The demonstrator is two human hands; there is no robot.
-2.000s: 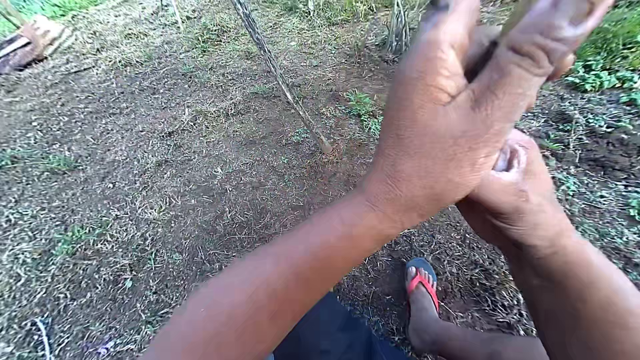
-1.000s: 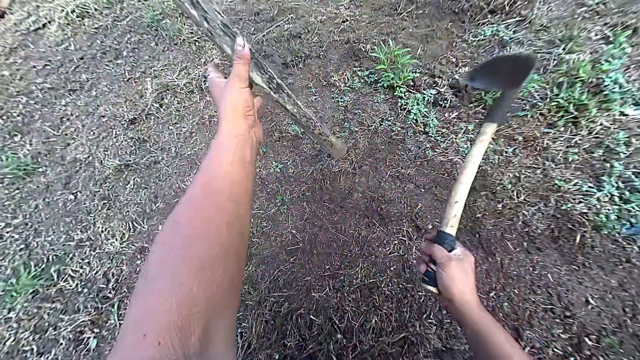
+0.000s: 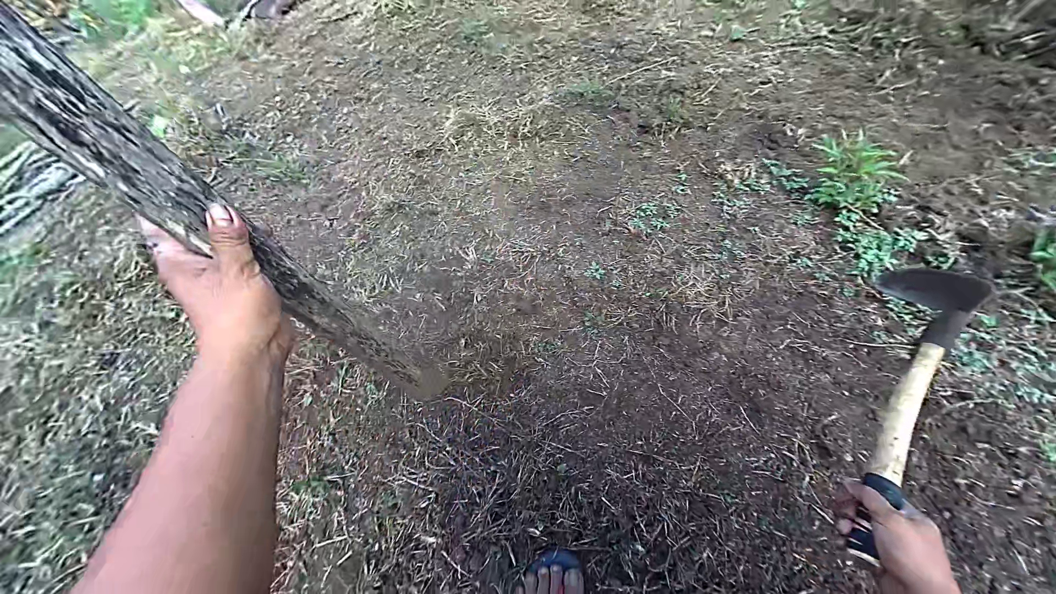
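My left hand (image 3: 227,285) grips a rough wooden post (image 3: 132,165) that slants from the upper left down to the ground near the middle of the view; the thumb lies on its near side. On the right, my right hand (image 3: 895,532) is closed around the dark-wrapped end of a short-handled hoe (image 3: 907,412). Its pale wooden handle rises from the hand to a dark metal blade (image 3: 936,289), held over low green plants at the right.
Dry grass and bare soil (image 3: 577,371) spread all around. A leafy green weed (image 3: 858,173) grows at the upper right. My sandalled foot (image 3: 557,573) shows at the bottom edge. Grey sticks (image 3: 33,186) lie at the far left.
My two hands, close together two seconds ago, are now far apart, the left on the post and the right low with the hoe. The view has shifted.
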